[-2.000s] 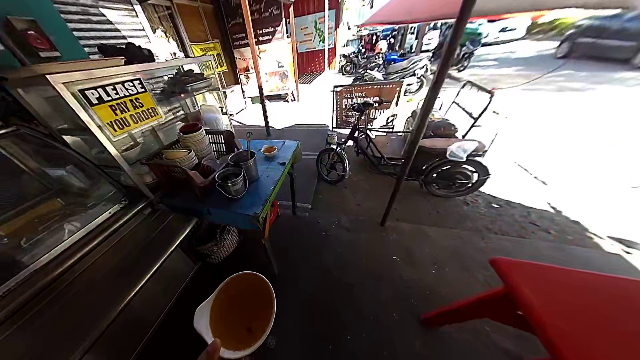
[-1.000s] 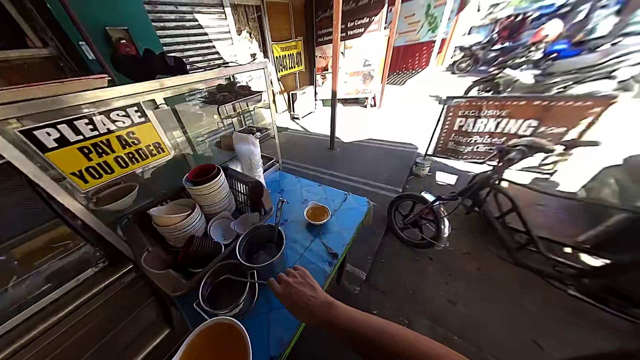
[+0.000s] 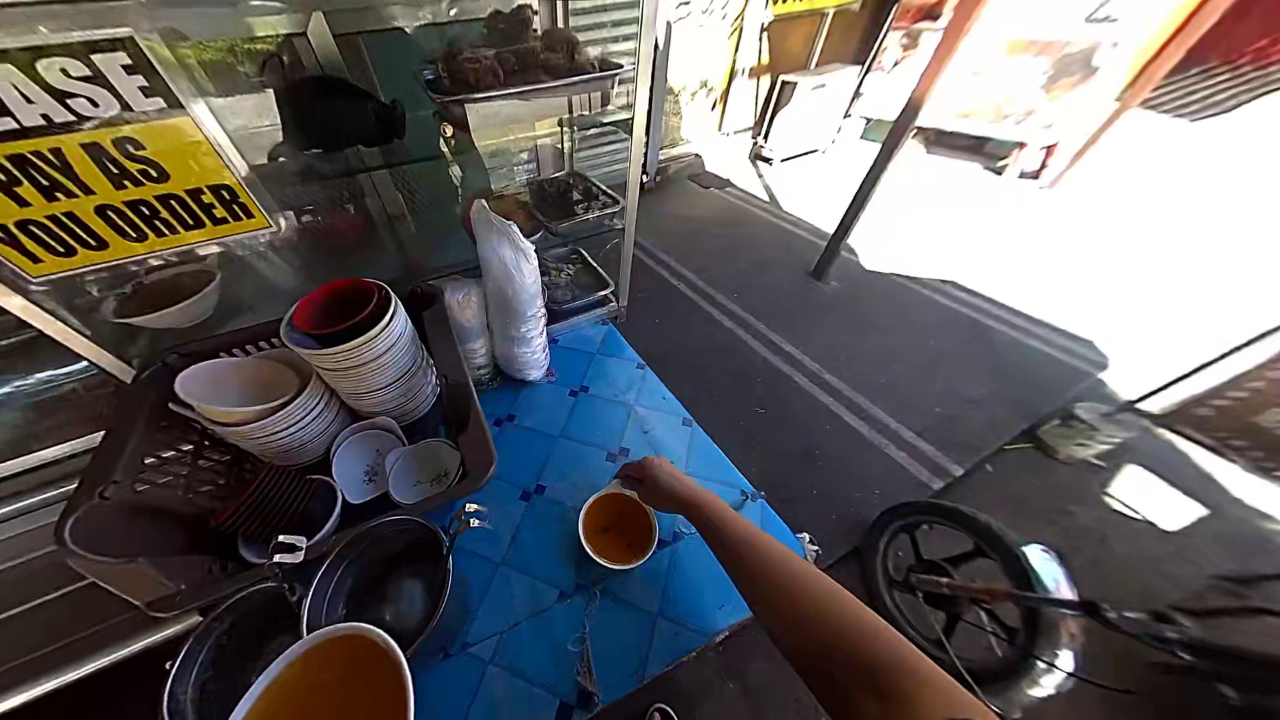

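My right hand (image 3: 658,485) has its fingers at the far rim of a small white bowl of brown liquid (image 3: 618,528), over the blue tiled-pattern table cover (image 3: 560,440). At the bottom left a larger white bowl of orange-brown broth (image 3: 335,680) is partly cut off by the frame; whatever supports it is hidden, and my left hand is out of view. Between that bowl and the basket are two dark metal pots (image 3: 385,580) (image 3: 230,650), with metal handles beside them.
A brown plastic basket (image 3: 470,420) holds stacked white bowls (image 3: 375,350) and small dishes. Wrapped plastic bags (image 3: 515,290) stand behind it, by a glass display case (image 3: 632,170) with food trays. A bicycle-type front wheel (image 3: 950,590) is right of the table.
My right hand has moved from above the pots to the small bowl, which stood on the table before. The view is now closer over the table.
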